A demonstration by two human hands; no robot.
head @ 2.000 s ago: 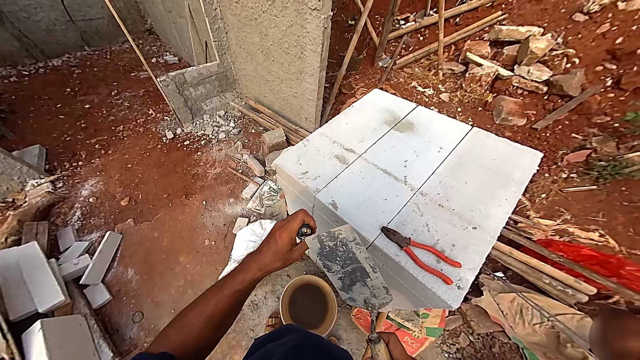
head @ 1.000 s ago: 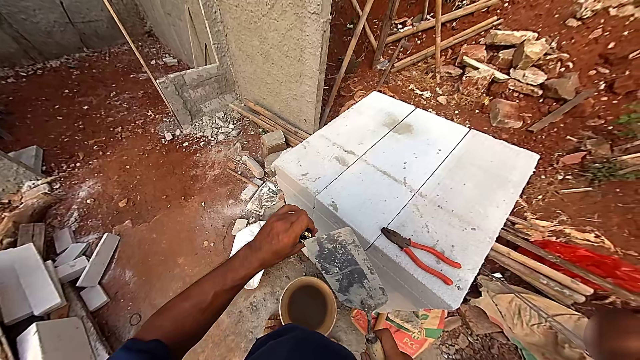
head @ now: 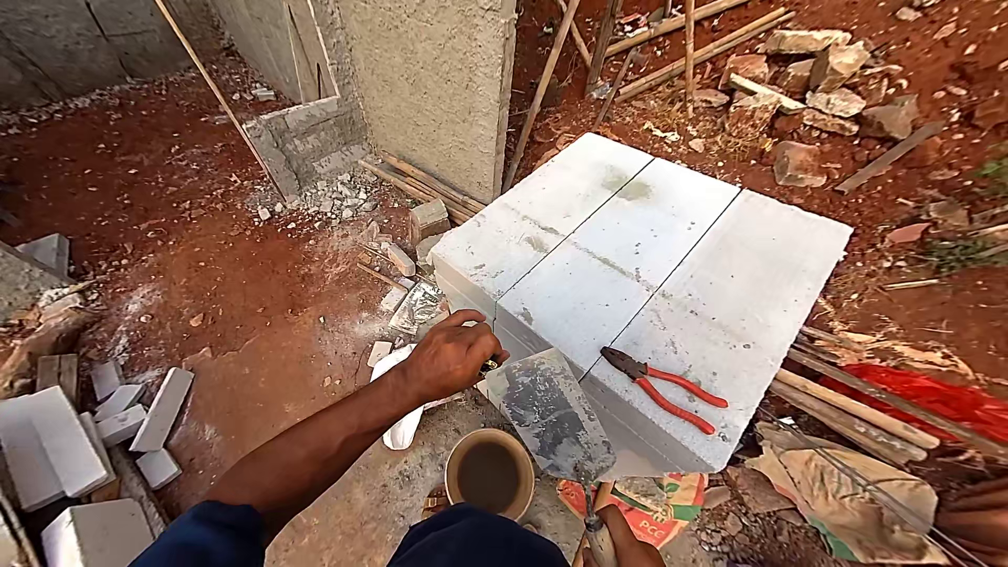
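My left hand [head: 459,352] is closed around a small dark tool with a bit of yellow, mostly hidden in the fist, at the left corner of a trowel blade. That mason's trowel [head: 554,413] lies with its flat blade up beside the near face of the block stack, and my right hand [head: 626,539] grips its wooden handle at the bottom edge. Pliers with red handles [head: 665,387] rest, jaws to the left, on the white lightweight concrete blocks [head: 630,252]. Below the trowel's left side stands a round bucket [head: 451,472] of grey liquid or slurry.
Block offcuts [head: 161,409] lie at the left. A rough plastered wall [head: 425,87] rises behind the stack. Bamboo poles [head: 858,405], a torn paper sack [head: 850,492] and a red sheet [head: 929,398] are at the right. Broken stones [head: 827,79] are piled at the upper right.
My left hand has shifted along the trowel blade's left end and its grip on the small tool has changed. The trowel stays in my right hand, and the pliers have not moved.
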